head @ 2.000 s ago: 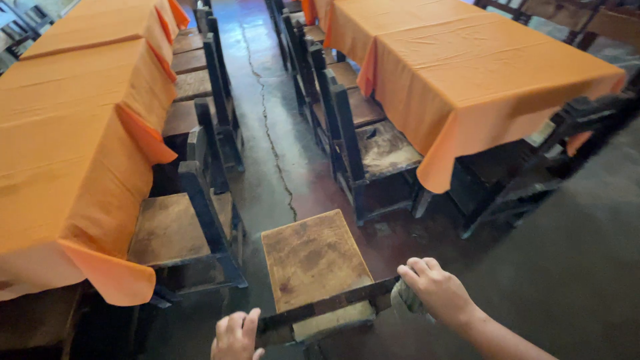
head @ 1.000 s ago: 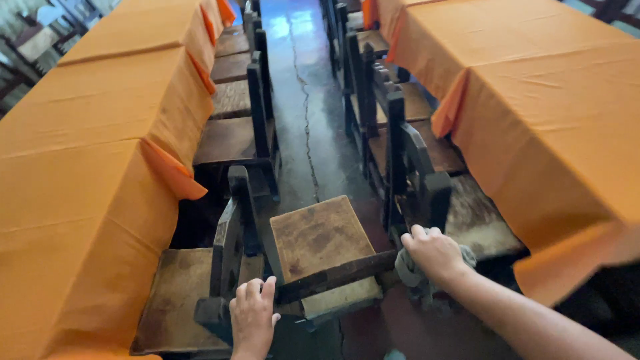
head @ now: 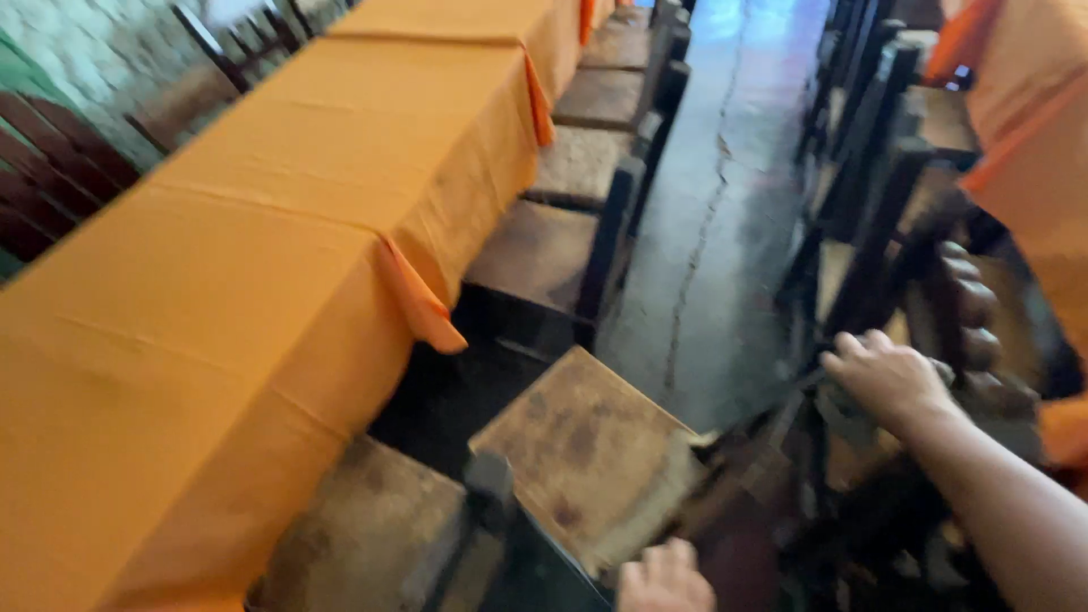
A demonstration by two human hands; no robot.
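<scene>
A dark wooden chair with a worn brown seat (head: 586, 442) stands turned at an angle in the aisle. My right hand (head: 888, 378) is closed over the far right end of its dark backrest, with a greyish cloth at the palm, partly hidden. At the bottom edge, my left hand (head: 667, 582) is on or beside the other end of the backrest; it is blurred and cut off by the frame, so its grip is unclear. To the left of the held chair, another wooden chair (head: 365, 527) stands against the table side.
A long table with an orange tablecloth (head: 280, 204) runs along the left, chairs (head: 544, 251) lined at its side. On the right, more dark chairs (head: 884, 221) stand by a second orange-covered table (head: 1041, 161). A cracked floor (head: 705, 229) runs between the rows.
The held chair has turned, its seat now angled toward the left table and close to the chairs there. The view has swung left. My right hand stays at the backrest.
</scene>
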